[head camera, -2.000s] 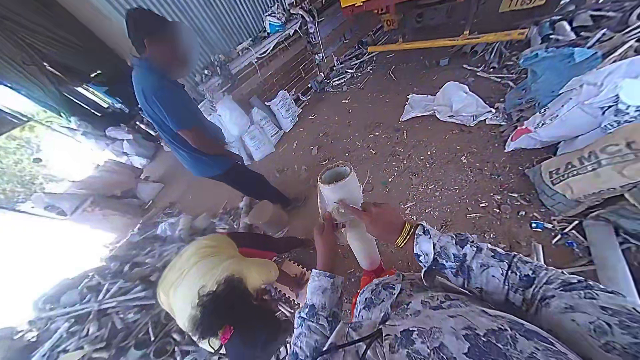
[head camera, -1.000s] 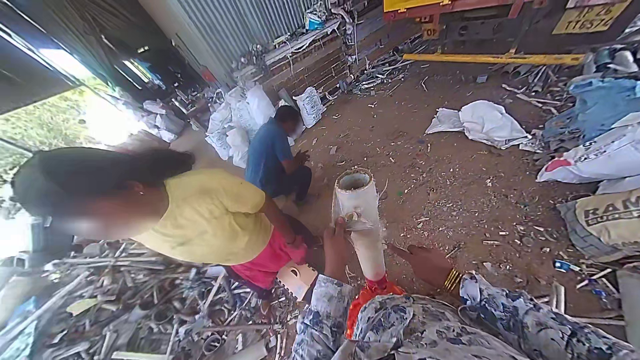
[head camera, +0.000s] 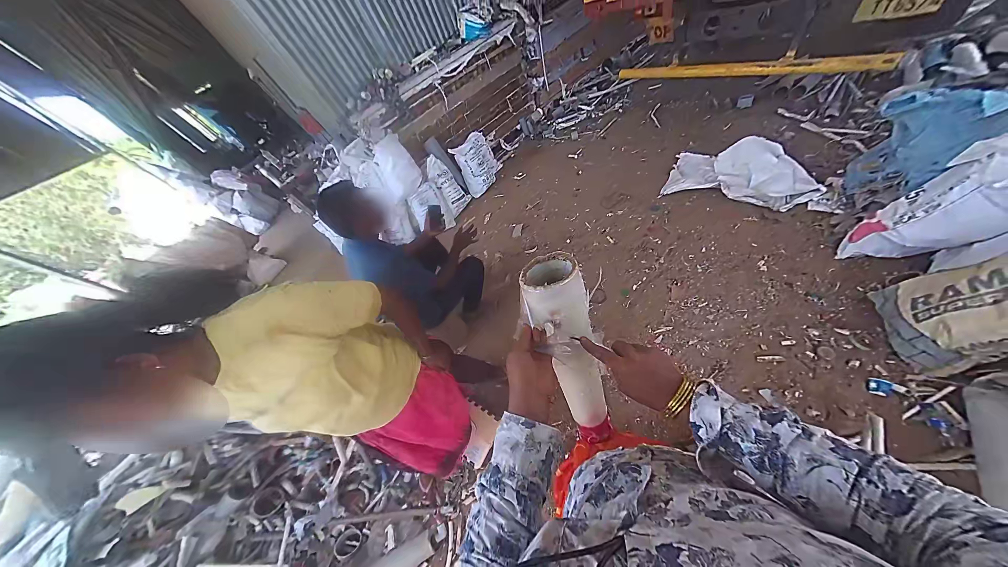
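Observation:
A whitish plastic pipe (head camera: 581, 386) with a wider, open-mouthed upper end stands tilted in front of me, its lower end against red and orange cloth at my lap. My left hand (head camera: 531, 374) grips the pipe's left side, fingers at a torn, ragged patch of film or plastic below the wide part. From the right, my right hand (head camera: 636, 368) reaches to the same patch with the index finger extended; a thin dark tool, perhaps a blade, shows at its fingertips. The fingers' undersides are hidden.
Close on my left, a person in a yellow top (head camera: 307, 354) leans over a heap of pipe scrap (head camera: 315, 512). Beyond, a person in blue (head camera: 394, 268) squats by white sacks (head camera: 472, 165). More sacks (head camera: 945, 205) lie at right; a yellow bar (head camera: 756, 68) is at the back.
The person in blue stood two seconds ago and now squats with hands raised. My right hand, apart from the pipe one second ago, is back at it. My left hand stays at the pipe.

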